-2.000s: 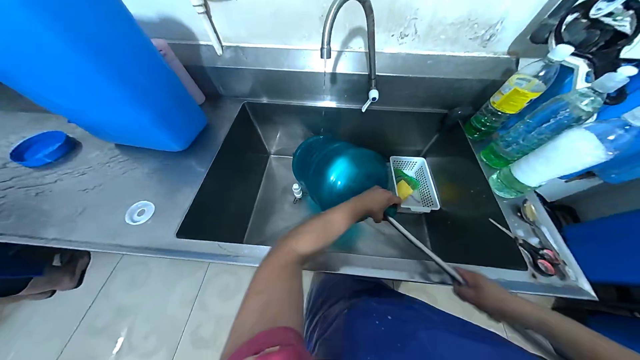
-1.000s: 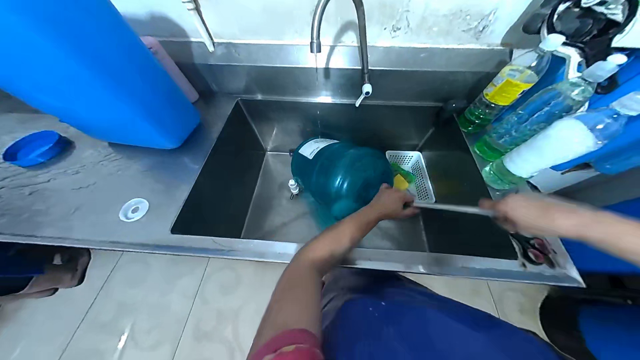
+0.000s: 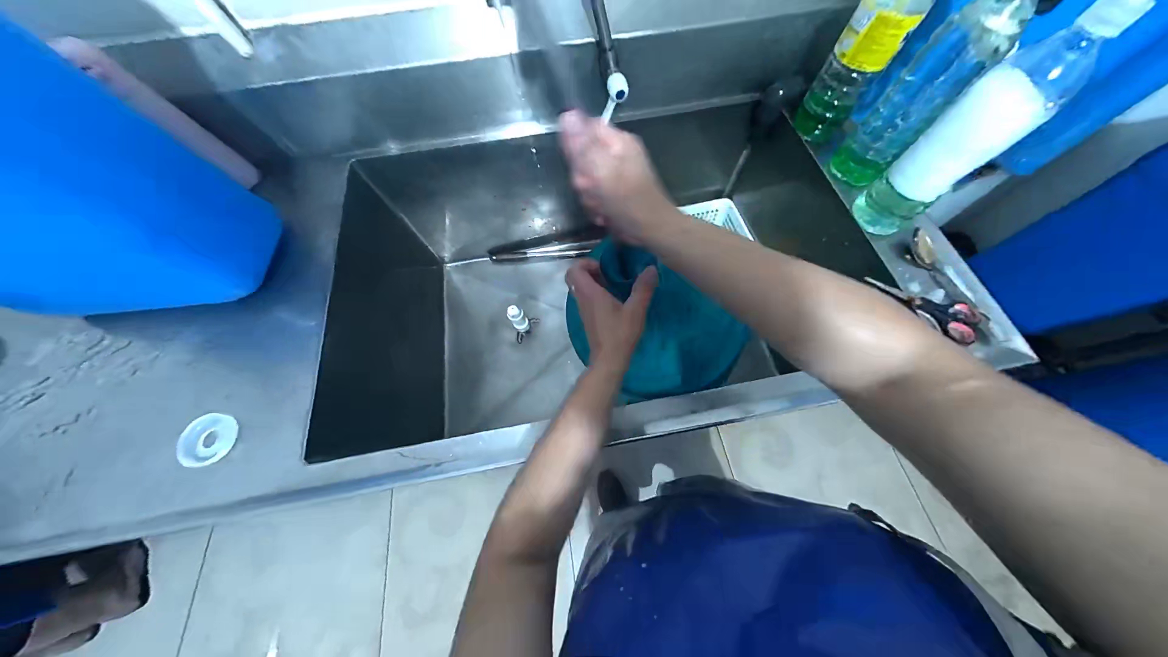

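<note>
A large teal plastic water bottle [image 3: 675,338] stands in the stainless steel sink [image 3: 383,438], its neck facing up towards me. My left hand [image 3: 611,310] is around the neck, thumb on one side and fingers on the other. My right hand [image 3: 611,173] is raised above the neck near the tap's small white-tipped lever [image 3: 617,87]; motion blurs it, and its grip is unclear. A blurred streak, perhaps the tap's spout, runs above it. A metal rod [image 3: 547,250] lies on the sink floor behind the bottle, its right end hidden.
A white plastic basket [image 3: 721,215] sits behind the bottle, and a small white fitting [image 3: 517,318] left of it. Bottles of green liquid [image 3: 858,164] and scissors [image 3: 954,319] line the right edge. A big blue container [image 3: 128,182] and a white ring [image 3: 207,440] occupy the left counter.
The bottle was lying on its side and is now upright. Both hands have let go of the rod, which now lies in the sink. My right hand has moved up towards the tap. The view is closer.
</note>
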